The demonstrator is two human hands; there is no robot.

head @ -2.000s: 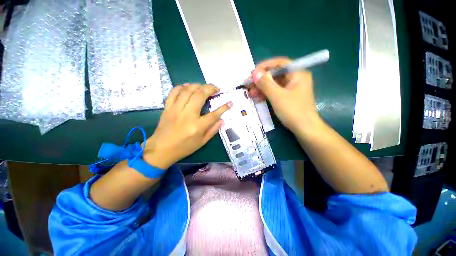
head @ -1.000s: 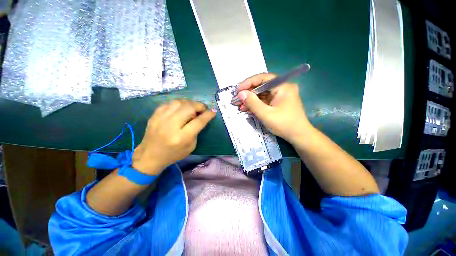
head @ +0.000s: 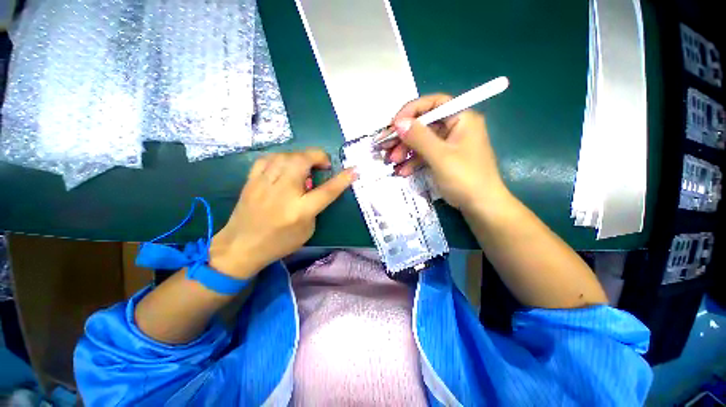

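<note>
A silver-white phone middle frame (head: pixel 392 219) lies tilted on the green mat, over the lower end of a long beige-grey adhesive sheet (head: pixel 362 67). My right hand (head: pixel 450 151) holds slim tweezers (head: pixel 466 100) like a pen; their tip is at the frame's upper end. My left hand (head: pixel 282 199) rests left of the frame, its index fingertip touching the frame's upper left part and its other fingers curled. It holds nothing. Whether the tweezers grip a small piece cannot be seen.
Bubble wrap bags (head: pixel 87 87) lie flat at the left. Spare adhesive sheets (head: pixel 621 119) lie in a fanned pile at the right. Beyond them a black tray (head: pixel 667 306) holds several phone frames. A blue wrist strap (head: pixel 216 278) with a cord is on my left wrist. A brown carton (head: pixel 72 302) stands below the bench edge.
My left index finger has come onto the frame, having been just off it a second ago. The tweezers now tilt with their back end higher and further right. The frame stays nearly in place.
</note>
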